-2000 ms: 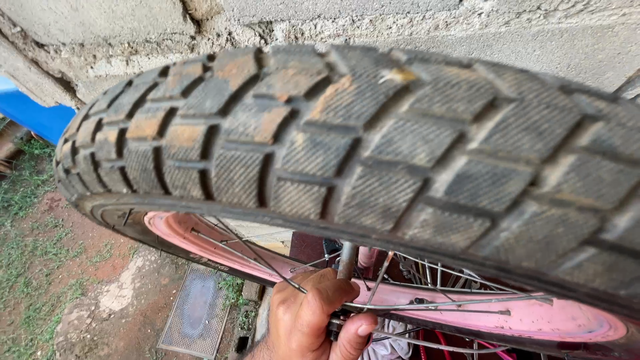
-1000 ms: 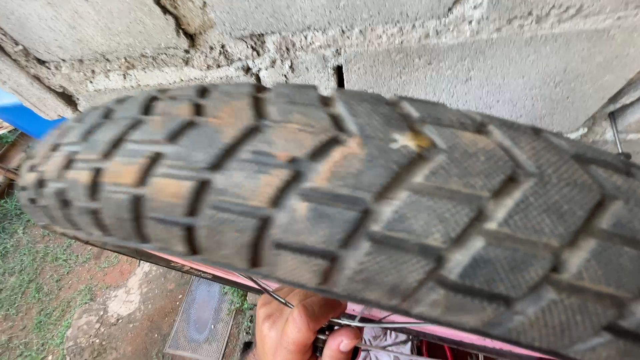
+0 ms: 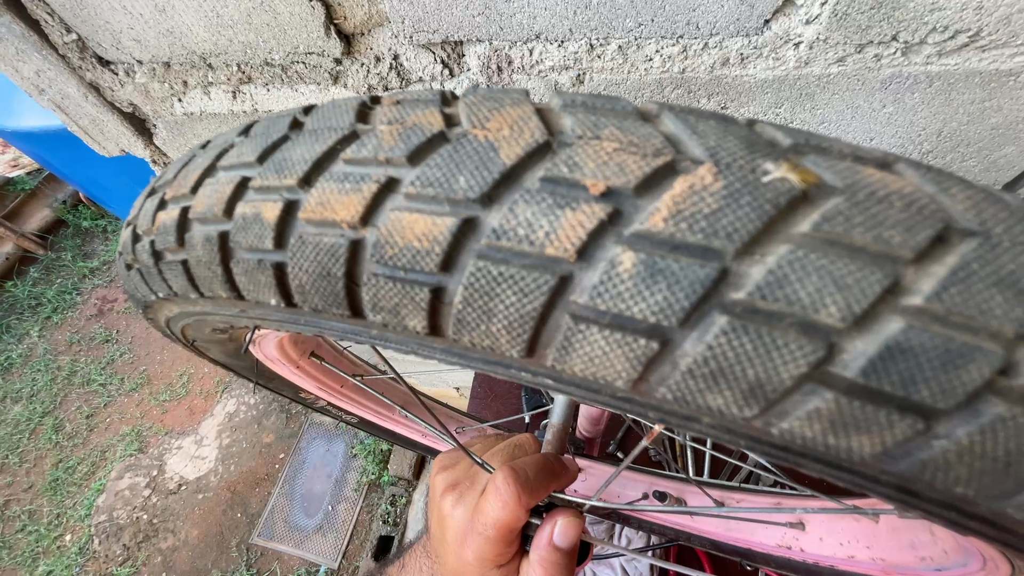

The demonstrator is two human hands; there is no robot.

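A bicycle wheel spans the view, its knobbly black tyre point(image 3: 512, 232) smudged with orange-brown dirt and turned toward me. Beneath the tyre, pink rim point(image 3: 800, 512) and thin metal spokes point(image 3: 416, 416) show. My left hand point(image 3: 496, 504) reaches up from the bottom centre among the spokes. Its fingers and thumb are closed around a dark part at the hub, partly hidden by the hand. A grey metal rod point(image 3: 560, 424) stands just above the fingertips. A small yellowish fleck point(image 3: 790, 173) sticks to the tread. My right hand is not in view.
A rough concrete block wall point(image 3: 640, 40) rises close behind the tyre. A blue object point(image 3: 72, 152) is at the far left. Below lie grass, bare soil point(image 3: 152, 400) and a metal mesh panel point(image 3: 312, 488). More spokes and whitish cloth point(image 3: 620, 548) show behind the hand.
The tyre's tread, with its yellowish fleck, has shifted to the right relative to my left hand. The hand stays at the hub. The rim, largely hidden one second ago, shows again.
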